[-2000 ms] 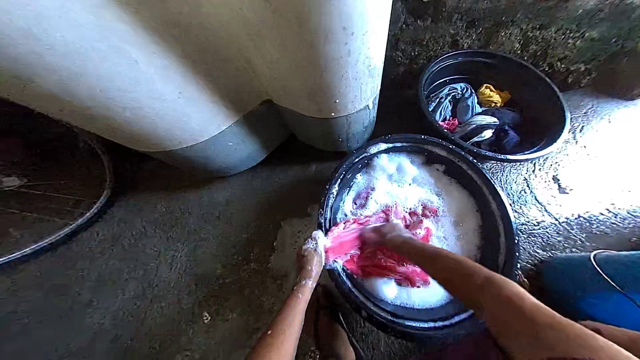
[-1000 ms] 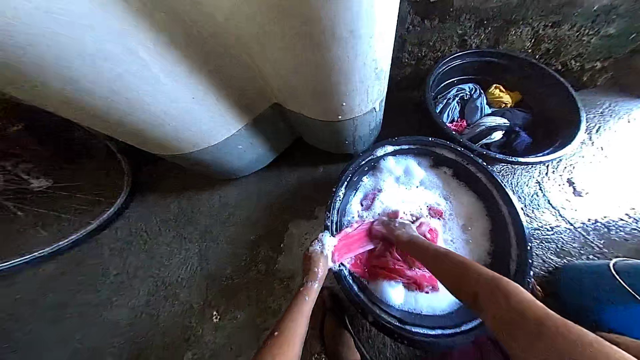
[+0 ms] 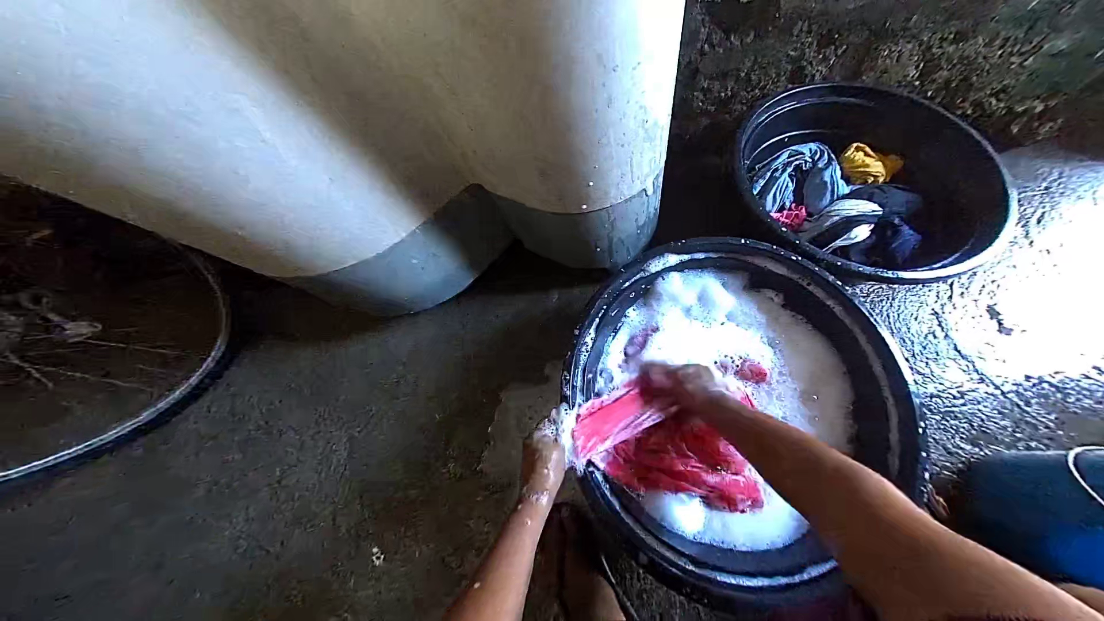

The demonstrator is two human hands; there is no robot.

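Observation:
A black plastic basin [image 3: 897, 362] holds white suds and a wet red cloth [image 3: 681, 461]. At the basin's left rim, my left hand [image 3: 548, 453], flecked with foam, grips one end of the cloth. My right hand [image 3: 686, 385], slightly blurred, is closed on the cloth over the suds, with a stretch of fabric pulled between the two hands. Part of the cloth lies bunched in the foam below my right hand. Suds hide the fingers of my left hand.
Behind, a second black basin [image 3: 957, 172] holds grey, dark, yellow and red clothes. A large pale curved structure [image 3: 483, 103] stands at the upper left, a bicycle wheel [image 3: 220, 328] at the far left. A blue container [image 3: 1026, 509] with a handle sits at the right on wet concrete.
Both hands stay on the red cloth at the basin's left side throughout. The cloth between and below them has shifted a little in shape.

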